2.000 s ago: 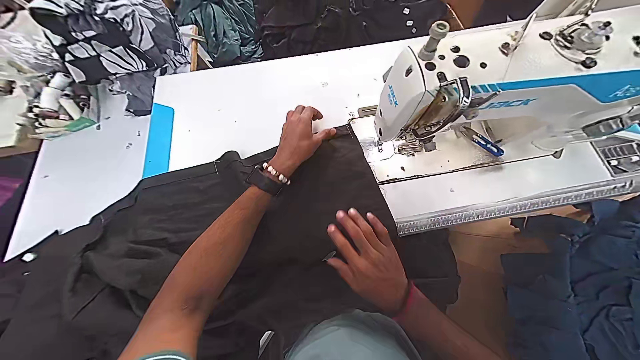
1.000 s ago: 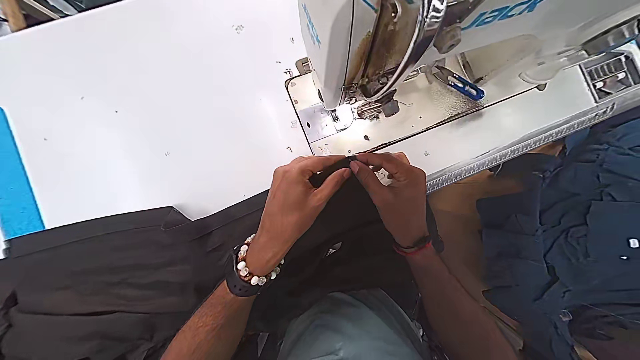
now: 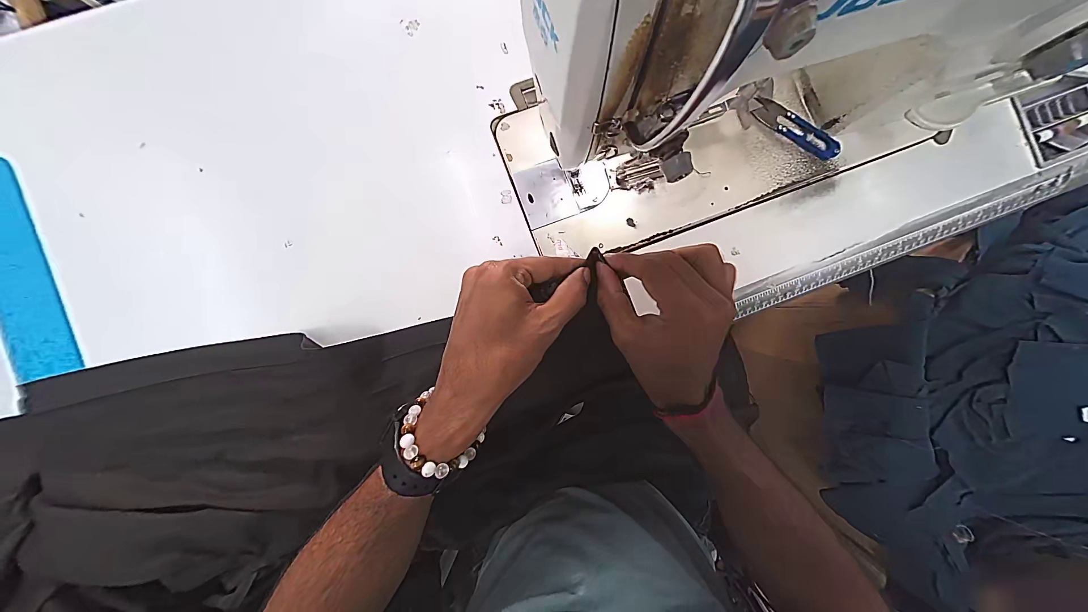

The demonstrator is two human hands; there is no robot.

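Note:
My left hand (image 3: 510, 314) and my right hand (image 3: 671, 314) meet fingertip to fingertip, pinching a small fold at the edge of the black fabric (image 3: 204, 442). The fabric spreads from the table's front edge over my lap and off to the left. Just beyond the pinched fold is the needle plate (image 3: 544, 194) of a Jack sewing machine (image 3: 646, 68), its needle area lit. Blue-handled thread snips (image 3: 799, 132) lie on the machine bed, right of the presser foot.
The white tabletop (image 3: 255, 187) bears scattered lint, with a blue strip (image 3: 38, 280) at its left. A measuring scale (image 3: 892, 251) runs along the front edge at right. Dark blue fabric (image 3: 977, 391) is heaped at the lower right. A compartment tray (image 3: 1054, 123) sits at the far right.
My hands, apart on the black fabric two seconds ago, have come together and now pinch its edge. The view has moved much closer to the machine.

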